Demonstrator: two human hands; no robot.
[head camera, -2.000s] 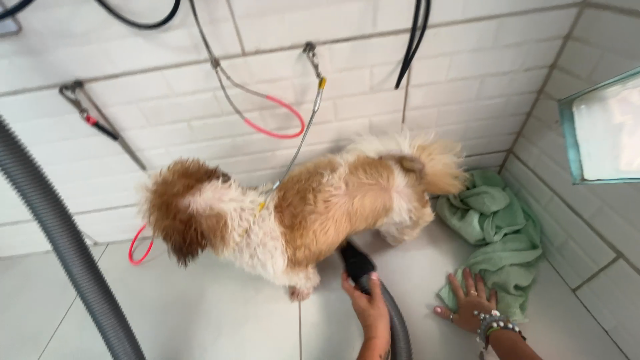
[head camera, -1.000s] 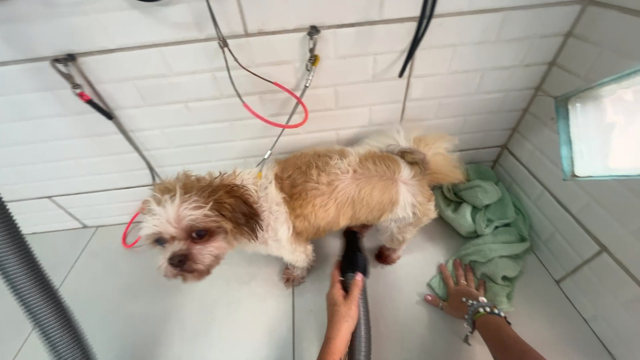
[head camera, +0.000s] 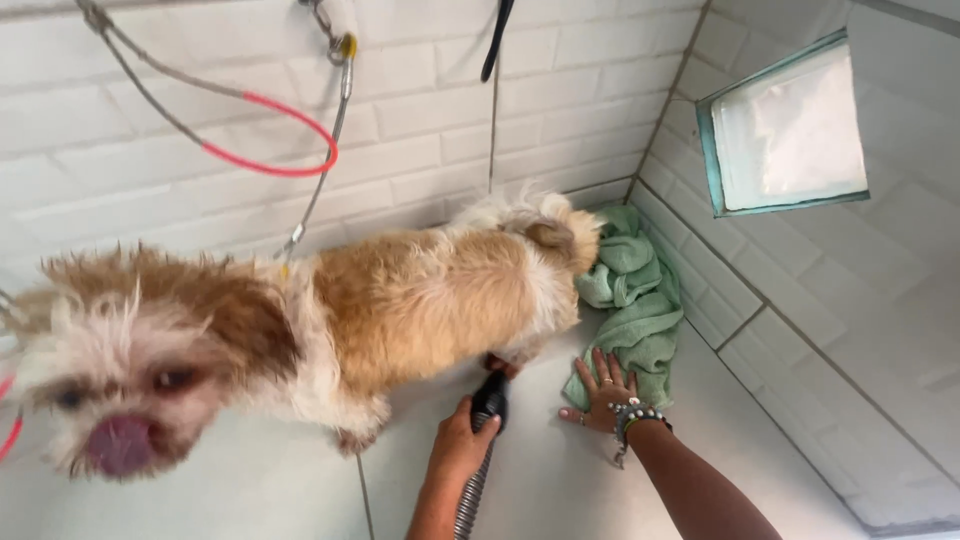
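Observation:
A brown and white dog (head camera: 435, 300) stands side-on along the tiled wall, its fur ruffled and its blurred face turned up toward the camera at the left. My left hand (head camera: 463, 442) grips the black nozzle (head camera: 490, 401) of a ribbed dryer hose (head camera: 474, 491), whose tip is by the dog's hind paw under the belly. Flat on the pale surface, my right hand (head camera: 604, 397) has its fingers spread, with the fingertips on the edge of a crumpled green towel (head camera: 637, 300). A cable tether (head camera: 330, 150) runs from a wall hook to the dog's neck.
Another cable loop with a red sleeve (head camera: 300, 124) hangs on the wall above the dog. Part of a red loop (head camera: 9, 431) shows at the left edge. A black strap or cord end (head camera: 495, 45) hangs at the top. A glass block (head camera: 787, 127) is set in the right wall.
The dog's head has lifted and come closer to the camera. The nozzle tip has shifted from under the belly toward the hind paw. My right hand remains by the towel. The view has moved closer.

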